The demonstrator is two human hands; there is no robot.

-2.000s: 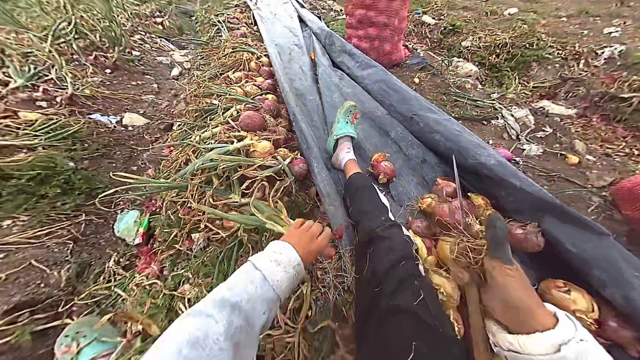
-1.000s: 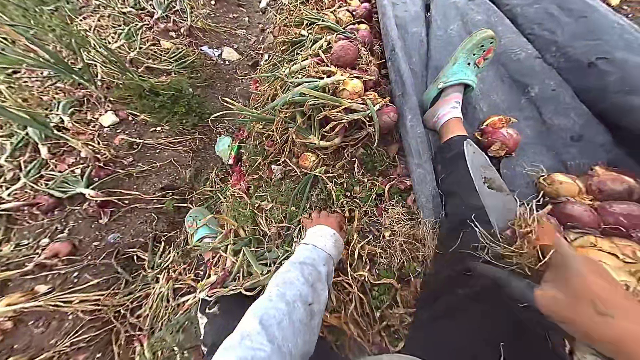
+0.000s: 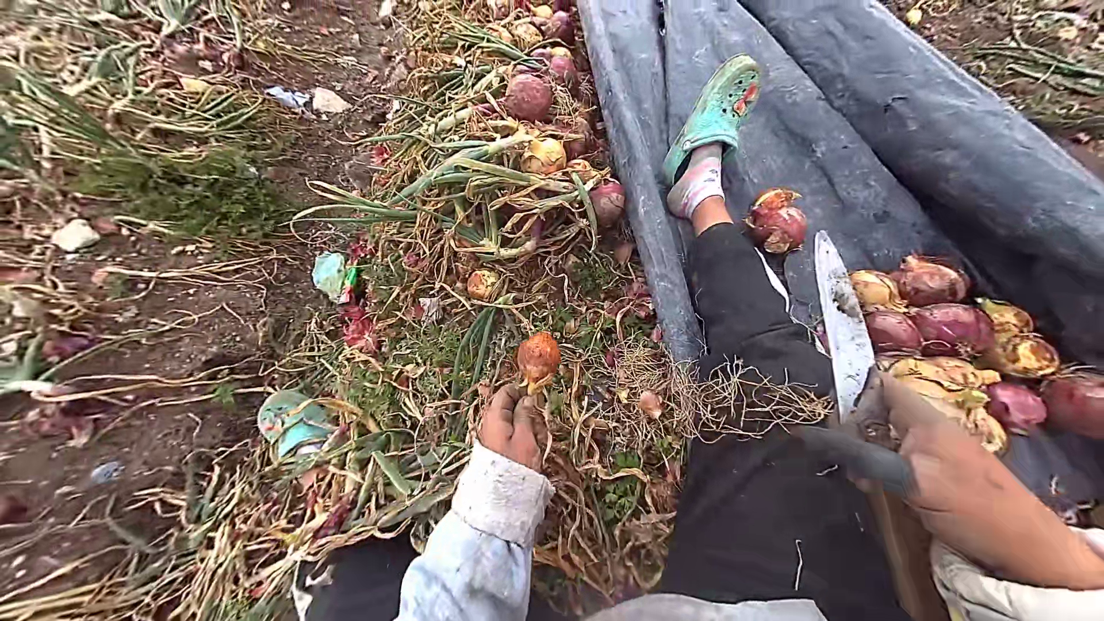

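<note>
My left hand (image 3: 515, 427) pinches a small orange-brown onion (image 3: 538, 358) by its lower end, above the cut leaves and roots between my legs. My right hand (image 3: 923, 461) is closed around a knife; its dirt-marked blade (image 3: 843, 323) points up and away over my right leg, and dark covering shows on some fingers. A tangle of dry roots (image 3: 750, 401) lies across my right thigh, left of the blade. Beyond the knife, a pile of red and yellow onions (image 3: 953, 328) rests on the dark sheet (image 3: 811, 129), with one red onion (image 3: 777, 222) beside my right ankle.
A row of onions with green and dry leaves (image 3: 517, 172) runs along the sheet's left edge. My feet wear green clogs, the right (image 3: 714, 108) on the sheet, the left (image 3: 293, 421) among leaves. Bare soil, a pale stone (image 3: 75, 235) and scraps lie left.
My left hand now holds a small onion; one second ago it was down among the dry leaves with no onion visible. The knife blade shows clearly now. The view has swung left since two seconds ago.
</note>
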